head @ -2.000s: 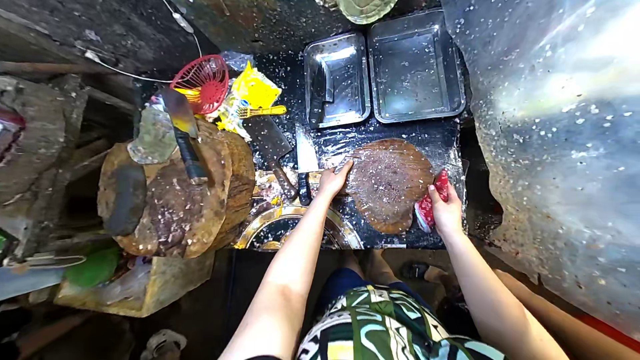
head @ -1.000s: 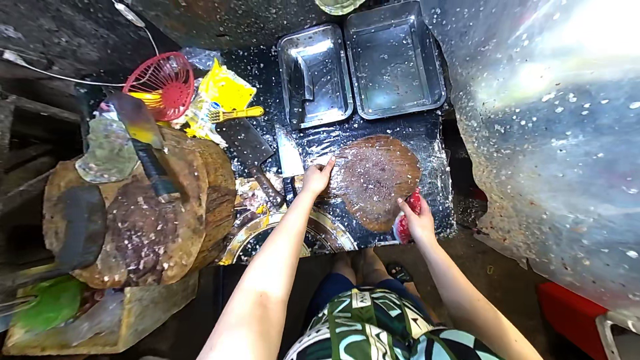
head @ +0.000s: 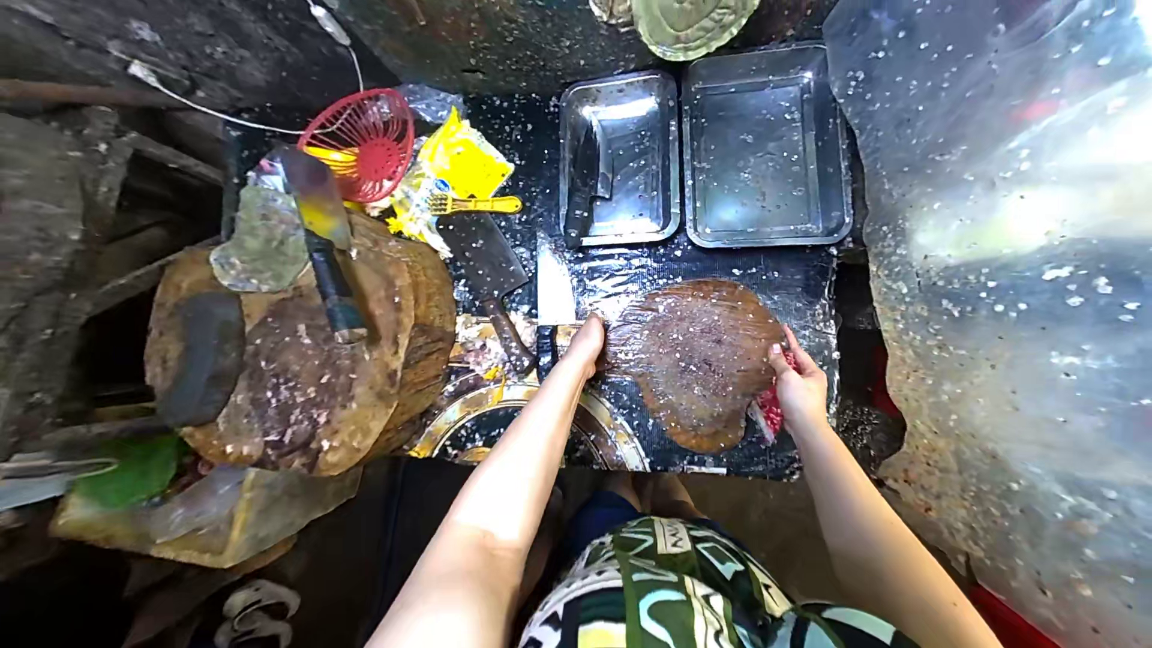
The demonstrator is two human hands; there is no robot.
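Observation:
A wooden chopping board [head: 706, 360] with an irregular outline lies on the dark, plastic-covered table. At its left edge is my left hand [head: 587, 344]; whether its fingers grip the board is not clear. My right hand [head: 799, 378] is at the board's right edge, with a red and white cloth [head: 768, 409] held in it. Just left of my left hand a knife [head: 554, 292] with a pale blade and black handle lies on the table. A cleaver [head: 486, 261] with a dark blade lies beside it.
Two metal trays [head: 621, 236] [head: 767, 236] stand behind the board. Left are a round chopping block [head: 297, 378] bearing another cleaver [head: 324, 243], a red plastic basket [head: 376, 160] and a yellow-handled brush [head: 477, 204]. A ring-shaped rim [head: 616, 423] lies at the front edge. Plastic sheeting [head: 1008, 297] hangs right.
Both hands remain at the board's two sides, the right still with the red and white cloth. The view has shifted between the frames.

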